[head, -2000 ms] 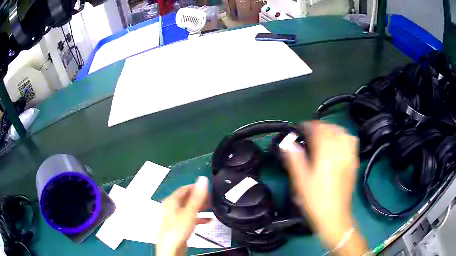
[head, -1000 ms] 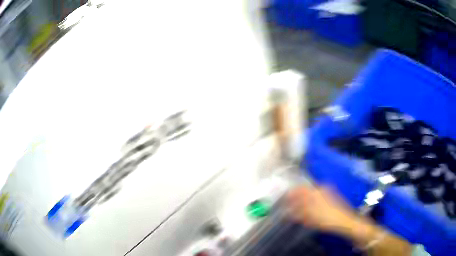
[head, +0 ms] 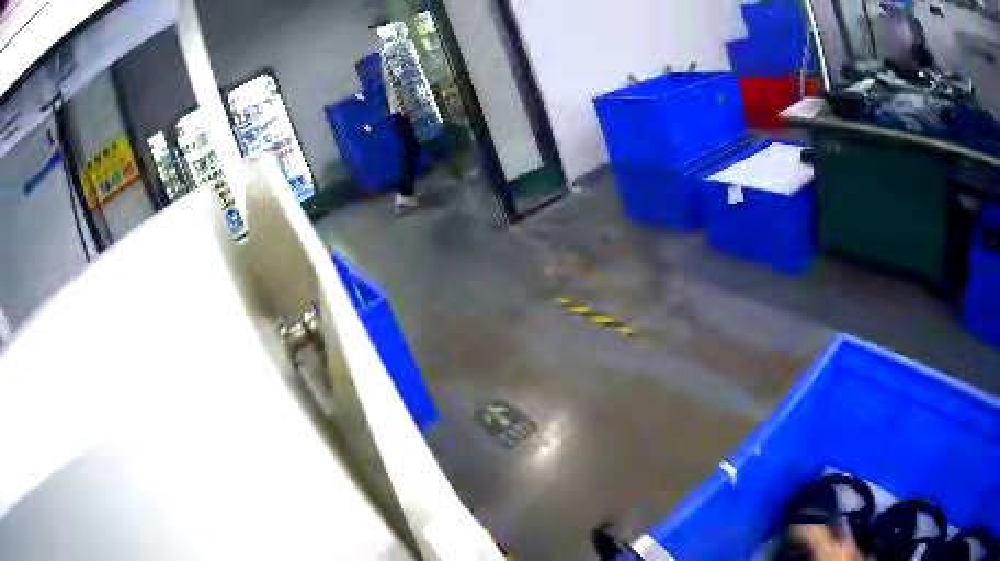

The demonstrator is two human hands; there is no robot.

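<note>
Black over-ear headphones [head: 919, 528] lie on a white sheet inside the large blue tote [head: 757, 466] at the lower right. My right hand [head: 825, 541] is inside the tote at the bottom edge, touching or close to the headphones. It is small, blurred and mostly cut off, so its grip cannot be told. My left hand is out of the picture. A small black object [head: 616, 542] shows beside the tote's left corner, cut off by the bottom edge. The white test chamber [head: 165, 362] fills the lower left.
Blue bins [head: 674, 148] stand at the back, one topped with a white sheet [head: 768, 168]. A green bench [head: 883, 203] with dark items is at the upper right. Another blue bin [head: 384, 340] is behind the chamber. A person's leg [head: 407, 164] shows near a doorway. The floor carries a yellow-black strip [head: 595, 317].
The view has swung from the bench with headphones, past the chamber front, to the tote and floor. My right hand has moved from beside the green button into the tote.
</note>
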